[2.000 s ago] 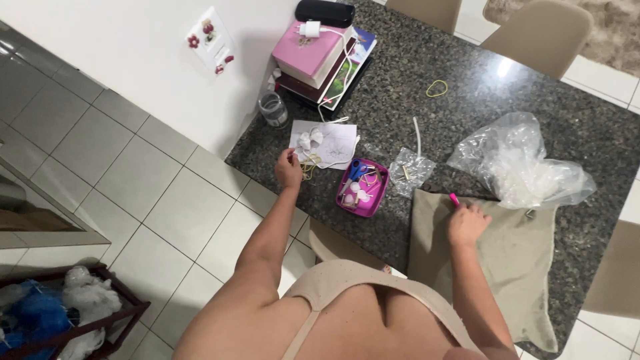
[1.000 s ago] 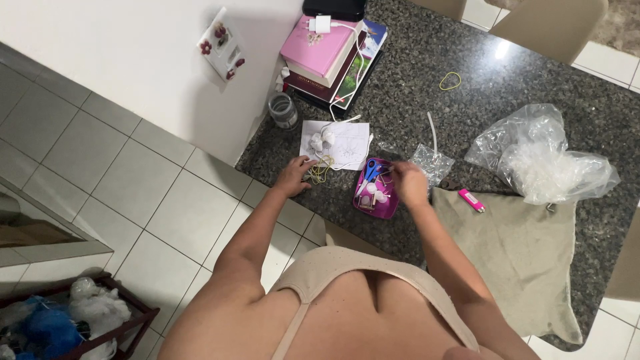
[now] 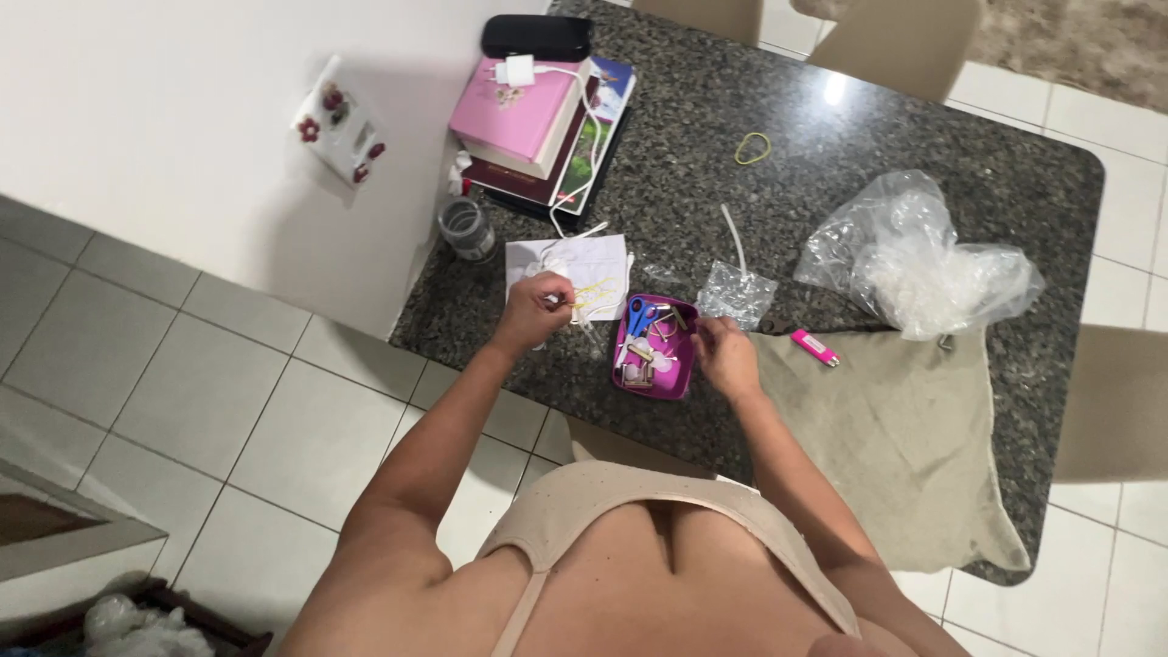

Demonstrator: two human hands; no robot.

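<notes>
My left hand (image 3: 538, 313) is closed on several thin yellow elastic bands (image 3: 595, 293), lifted over a sheet of paper (image 3: 598, 260) with a white cord bundle on it. My right hand (image 3: 727, 358) touches the right rim of a magenta plastic tray (image 3: 672, 390); whether its fingers hold anything cannot be told. Blue-handled scissors (image 3: 641, 317) and small metal and white pieces lie in the tray. Just behind my right hand is a small clear plastic bag (image 3: 737, 297). A pink lighter (image 3: 814, 349) rests on the upper edge of a grey-green cloth (image 3: 881, 429).
Stacked books (image 3: 520, 119) carry a white charger (image 3: 516, 71) and a black case (image 3: 537, 37). A glass jar (image 3: 466, 228) stands by the wall. A large clear bag of white material (image 3: 922, 265) lies at the right, and a yellow elastic band (image 3: 753, 148) farther back on the granite table.
My right hand has let go of the pink lighter, left it on the cloth and moved left to the tray. My left hand has lifted the yellow bands from the table's near edge.
</notes>
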